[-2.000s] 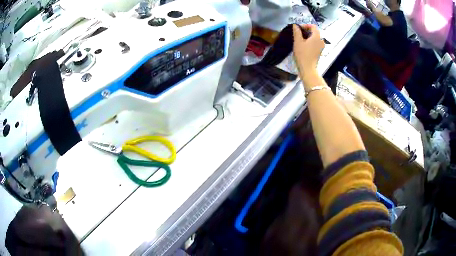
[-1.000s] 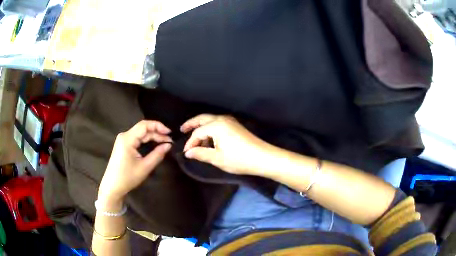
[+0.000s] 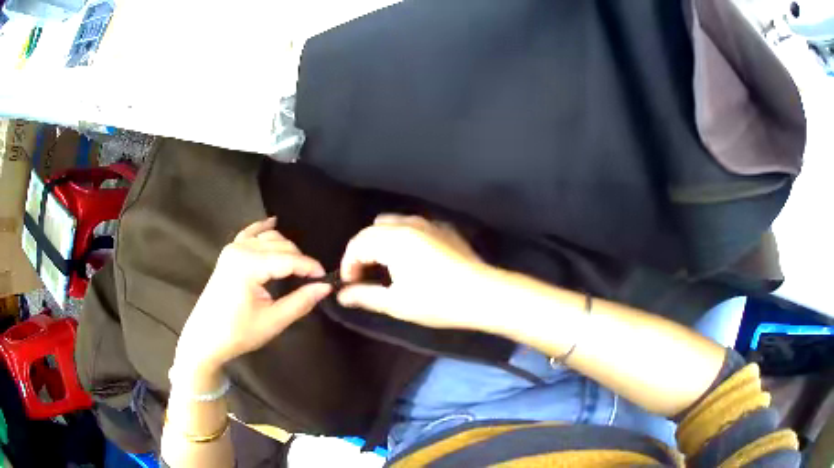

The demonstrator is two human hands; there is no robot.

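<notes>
Dark brown cloth (image 3: 197,196) lies over my lap and hangs to the left. A larger black cloth piece (image 3: 475,101) spreads over the table edge, with a mauve-brown folded-back area (image 3: 739,110) at the right. My left hand (image 3: 251,297) pinches a dark cloth edge between thumb and forefinger. My right hand (image 3: 411,270) pinches the same edge just beside it, the fingertips almost touching. The right hand is a little blurred. A dark curved strip of cloth runs below my right hand towards the right.
The white table (image 3: 183,64) is at the upper left, with crumpled clear plastic (image 3: 288,128) at its corner. Red stools (image 3: 46,366) and cardboard (image 3: 18,201) are at the left. A blue-rimmed object (image 3: 796,331) is at the right edge.
The view has swung from the machine, where my right hand held dark cloth, to the lap. Since the previous frame, my hands have come closer together and moved slightly down at the cloth edge.
</notes>
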